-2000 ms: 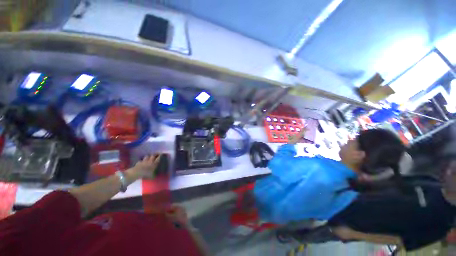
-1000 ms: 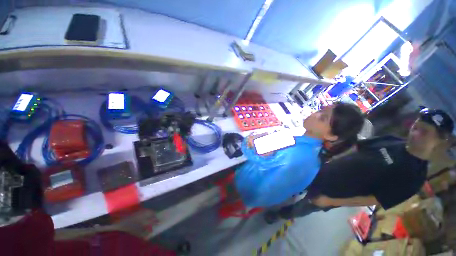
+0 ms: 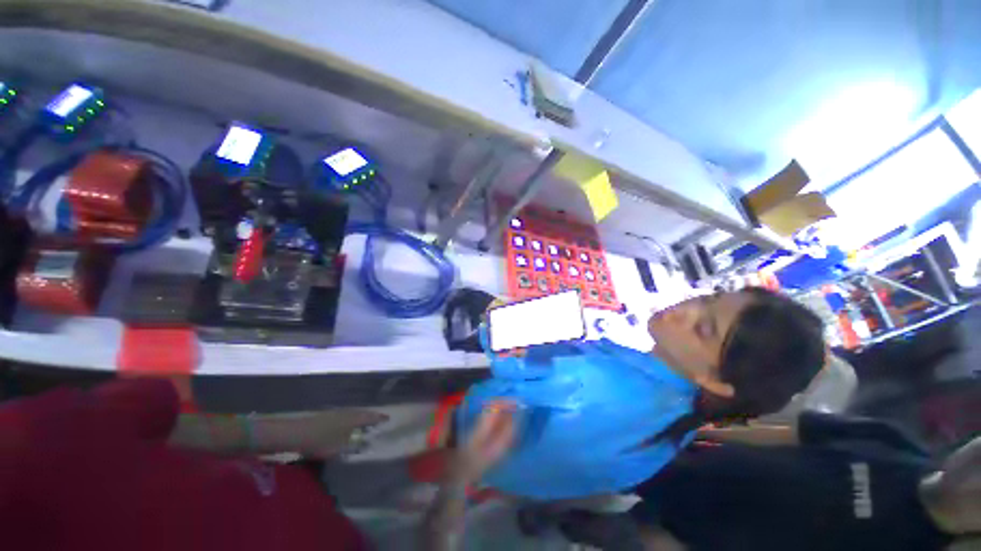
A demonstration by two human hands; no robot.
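Observation:
My left hand [image 3: 350,428] is low in front of the bench edge, blurred, with fingers extended and nothing seen in it. My right hand [image 3: 491,433] is raised in front of the blue-clad person's body, blurred; its finger pose is unclear. The black test fixture [image 3: 269,285], with a clear plate and a red clamp handle [image 3: 250,254], stands on the bench beyond my left hand. A dark flat block [image 3: 161,298] lies left of it, above a red sheet [image 3: 158,350] at the bench edge. Neither hand touches the fixture.
A person in blue [image 3: 581,414] holds a white-screened phone [image 3: 536,321] close on my right; another in black [image 3: 796,490] is behind. Blue cables [image 3: 403,274], a red grid tray [image 3: 554,256], lit display units [image 3: 239,145] and red bundles [image 3: 111,194] are on the bench.
My left hand has left the dark block and moved off the bench. My right hand has risen towards the blue-clad person. The phone has appeared in that person's hold. The view has shifted.

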